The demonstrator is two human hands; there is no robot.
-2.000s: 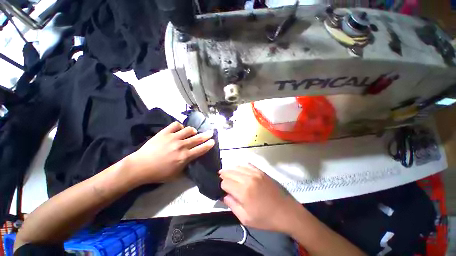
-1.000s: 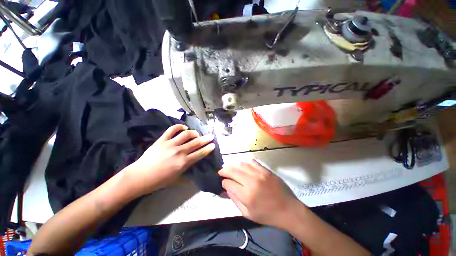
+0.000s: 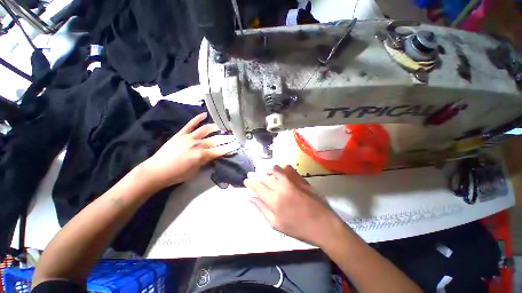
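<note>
Black fabric (image 3: 232, 170) lies under and beside the fingers at the sewing machine's needle area, with the larger garment piece (image 3: 109, 149) spread to the left. The off-white, oil-stained machine head (image 3: 320, 74), lettered "TYPICAL", stands over the table. Its presser foot (image 3: 266, 151) is brightly lit, and fine detail there is washed out. My left hand (image 3: 186, 154) lies flat on the fabric with its fingers spread, fingertips left of the foot. My right hand (image 3: 286, 203) is at the fabric's right edge just in front of the foot, fingertips touching it; whether it pinches the cloth is unclear.
A red-orange plastic loop (image 3: 366, 150) lies under the machine arm. A coiled black cable (image 3: 472, 180) is at the white table's (image 3: 229, 229) right end. A blue basket (image 3: 126, 277) is at lower left. Dark cloth (image 3: 446, 257) with white scraps is at lower right. Black garments (image 3: 143, 40) are heaped behind.
The fabric's near end has moved away from me toward the foot, and less of it shows before the needle. Both hands have moved forward with it. The view has shifted slightly.
</note>
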